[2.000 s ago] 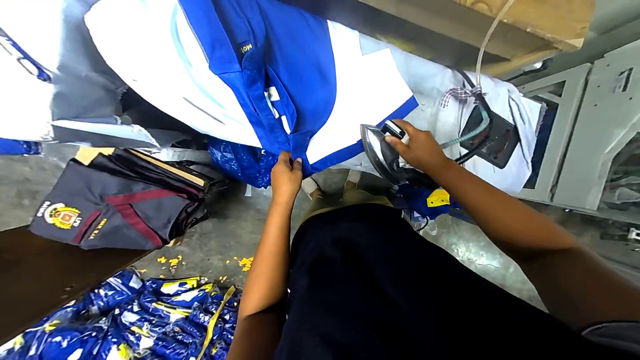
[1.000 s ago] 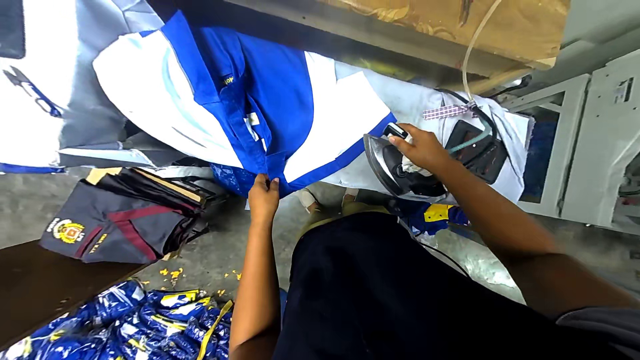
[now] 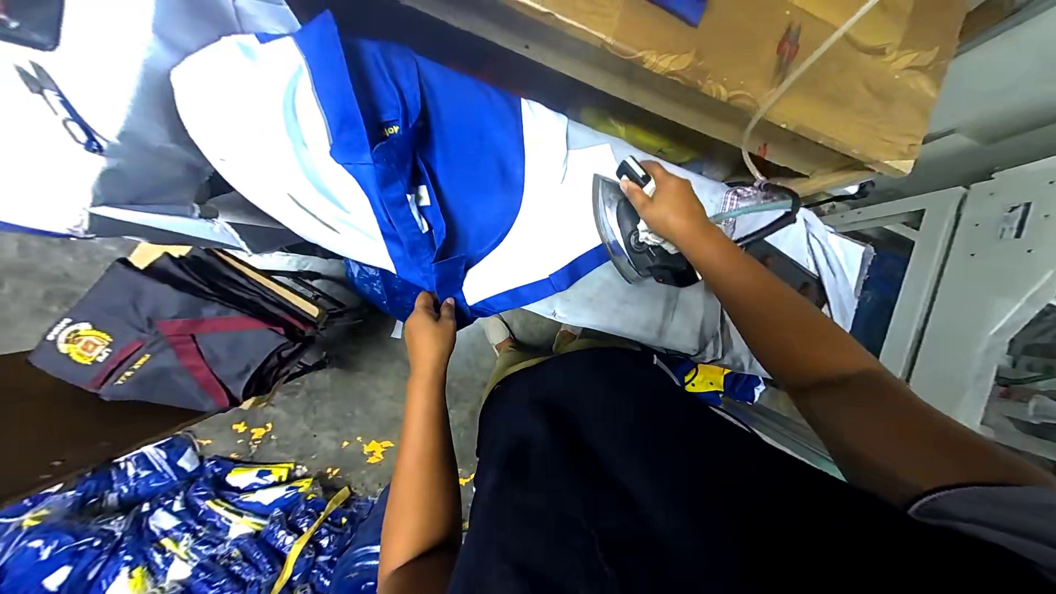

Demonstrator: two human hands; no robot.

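Observation:
A blue and white garment (image 3: pixel 478 165) lies over a padded, white-covered ironing board (image 3: pixel 239 124). My left hand (image 3: pixel 431 330) pinches the garment's blue edge at the near side of the board, thumb and fingers together on the cloth. My right hand (image 3: pixel 667 204) grips the handle of a steam iron (image 3: pixel 631 239). The iron is tilted, its metal soleplate showing toward the left, close to the right end of the garment's blue hem band. Whether it touches the cloth I cannot tell. A hose and a dark cord run from the iron to the right.
Scissors (image 3: pixel 62 111) lie on a grey-white surface at upper left. Folded dark garments (image 3: pixel 177 330) are stacked at left, above blue bagged garments (image 3: pixel 181 520) at lower left. A paper-covered shelf (image 3: pixel 742 66) overhangs the board's far side. A grey metal frame (image 3: pixel 949 272) stands at right.
The iron has tilted, so that more of its soleplate shows than one second ago. My left hand stays on the garment's near edge throughout.

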